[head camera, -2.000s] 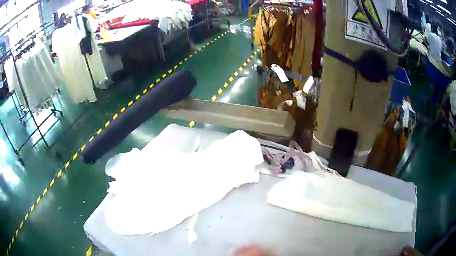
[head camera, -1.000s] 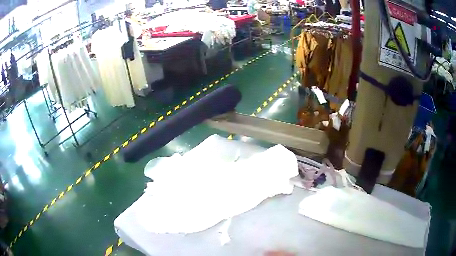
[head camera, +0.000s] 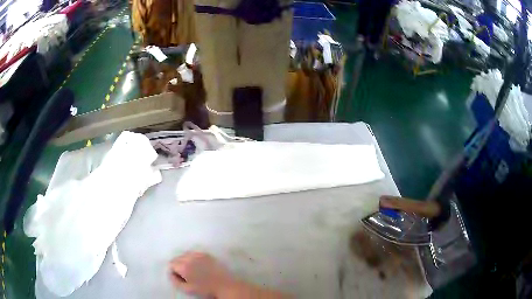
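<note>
My right hand (head camera: 201, 274) is at the bottom edge, left of the middle, over the pale table (head camera: 280, 233). It is blurred, its fingers look curled, and its forearm runs to the lower right. Whether it holds anything cannot be told. My left hand is out of the picture. A rumpled white garment (head camera: 87, 216) with a thin hanging strip lies at the left of the table. A long, folded white garment piece (head camera: 280, 169) lies flat across the far side, apart from my hand. A steam iron (head camera: 402, 225) with a brown wooden handle stands at the right edge.
Brown stains (head camera: 370, 251) mark the cloth beside the iron. Tangled pinkish ties (head camera: 175, 150) lie between the white pieces. A dark slab (head camera: 248, 111) leans on a wrapped column (head camera: 219, 64) at the far edge. A dark padded bar (head camera: 35, 152) is at the left; a hose rises behind the iron.
The view has swung right and down, bringing the iron and table's right side into view. My right hand shows more fully, with its forearm. The white pieces keep their places on the table.
</note>
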